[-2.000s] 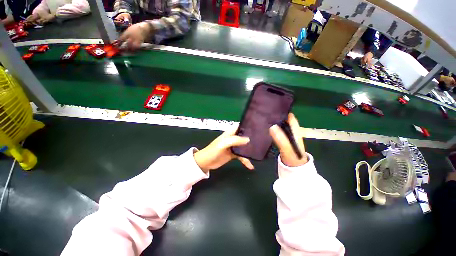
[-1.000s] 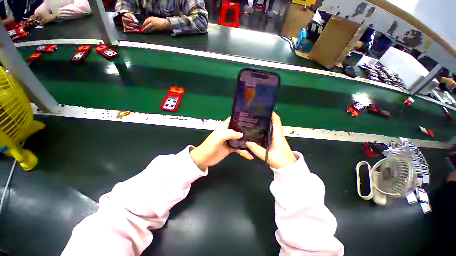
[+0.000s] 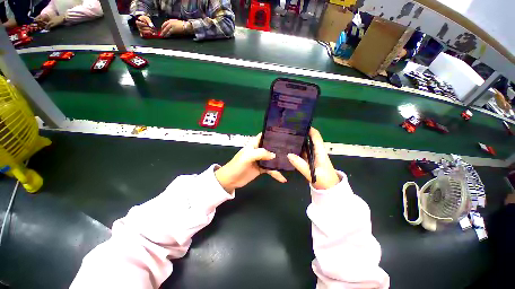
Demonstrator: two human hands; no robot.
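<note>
A dark smartphone (image 3: 289,121) with a lit screen stands upright in front of me, over the near edge of the green belt. My left hand (image 3: 244,167) holds its lower left side, thumb at the screen's bottom. My right hand (image 3: 317,163) is at its lower right side, thumb near the screen. A thin dark stick, possibly tweezers (image 3: 310,160), lies along my right hand. A red unit (image 3: 212,113) with a black-and-white patterned face lies on the belt (image 3: 158,101), left of the phone.
A yellow fan (image 3: 17,130) stands at the left. A small white fan (image 3: 446,197) stands at the right beside patterned parts (image 3: 471,179). More red units (image 3: 103,62) lie on the belt. Across it are a person's hands (image 3: 172,27), a cardboard box (image 3: 377,48) and a red stool (image 3: 259,15).
The belt units have moved right. My right hand has come back to the phone's lower edge from beside it, and the phone is more upright. Its screen, dark two seconds ago, is lit.
</note>
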